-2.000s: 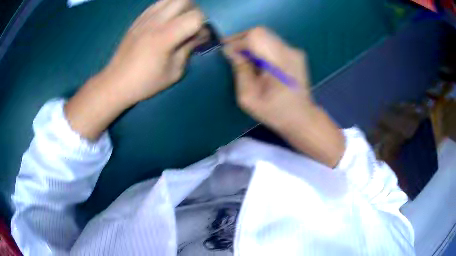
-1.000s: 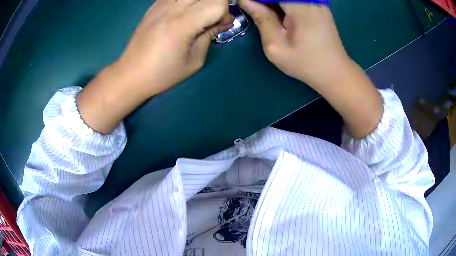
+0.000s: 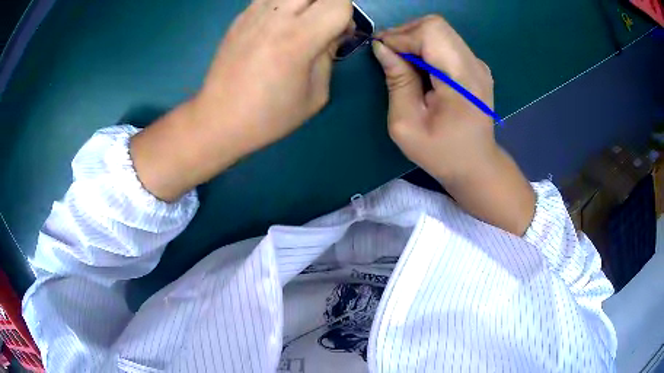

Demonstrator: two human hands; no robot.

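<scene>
My left hand (image 3: 280,65) is shut on the smartwatch body (image 3: 358,33), a small rounded piece with a black face and silvery rim, near the top edge of the view. My fingers hide much of it. My right hand (image 3: 444,102) holds the thin blue spudger (image 3: 459,89) like a pencil. Its tip end is at my fingertips by the right edge of the watch; whether it touches cannot be told. Its back end points down and to the right.
The dark green bench mat (image 3: 291,171) lies under both hands. A red plastic tray (image 3: 18,331) is at the lower left, and a red corner (image 3: 648,11) shows at the upper right. Cardboard boxes (image 3: 611,171) stand beyond the bench edge at the right.
The blue spudger has turned from lying flat across the top to slanting down-right. My right hand has moved lower. The watch has shifted slightly right and now shows a darker face.
</scene>
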